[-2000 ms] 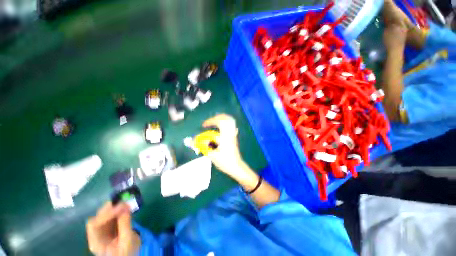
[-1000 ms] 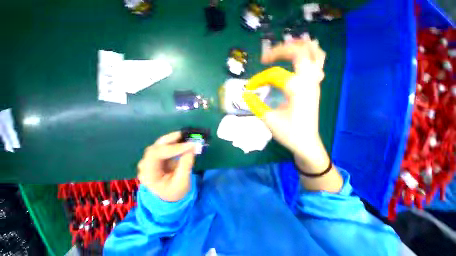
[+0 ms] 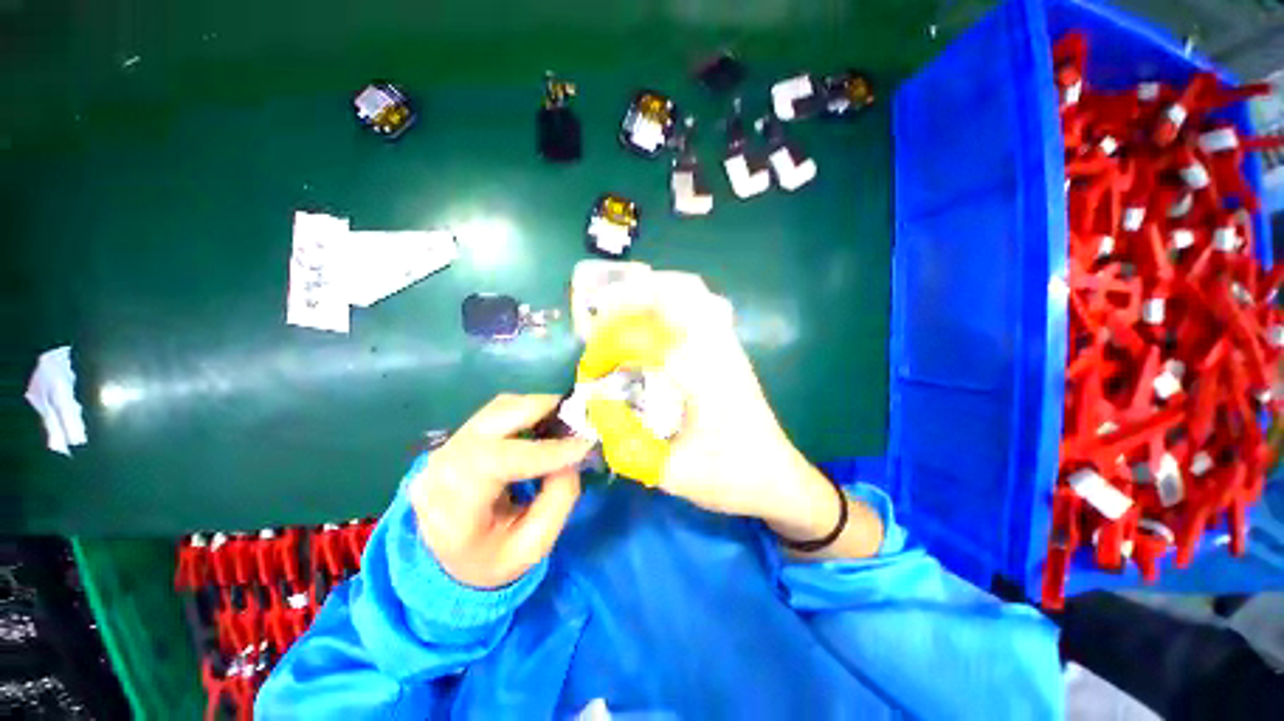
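Note:
My left hand (image 3: 493,493) pinches a small dark watch unit (image 3: 594,459) above the bench's near edge. Most of the unit is hidden by fingers. My right hand (image 3: 725,409), with yellow cots on thumb and finger, holds a small white wipe (image 3: 573,411) against the unit. The two hands meet there. A whitish solvent dispenser (image 3: 599,286) stands just beyond my right hand and is partly covered by it. A display module (image 3: 490,316) with a flex tail lies beyond my left hand.
Open watch housings (image 3: 649,123) and small pieces with white L-shapes (image 3: 746,175) lie at the far side. White paper pieces (image 3: 321,275) lie left. A blue bin (image 3: 972,282) of red clamps (image 3: 1169,338) stands right. Clamped units (image 3: 268,585) sit in a green crate (image 3: 120,606) lower left.
My right hand has come down and left with the wipe to meet the unit in my left hand. The unit's lit green screen is now hidden. The camera view has also shifted.

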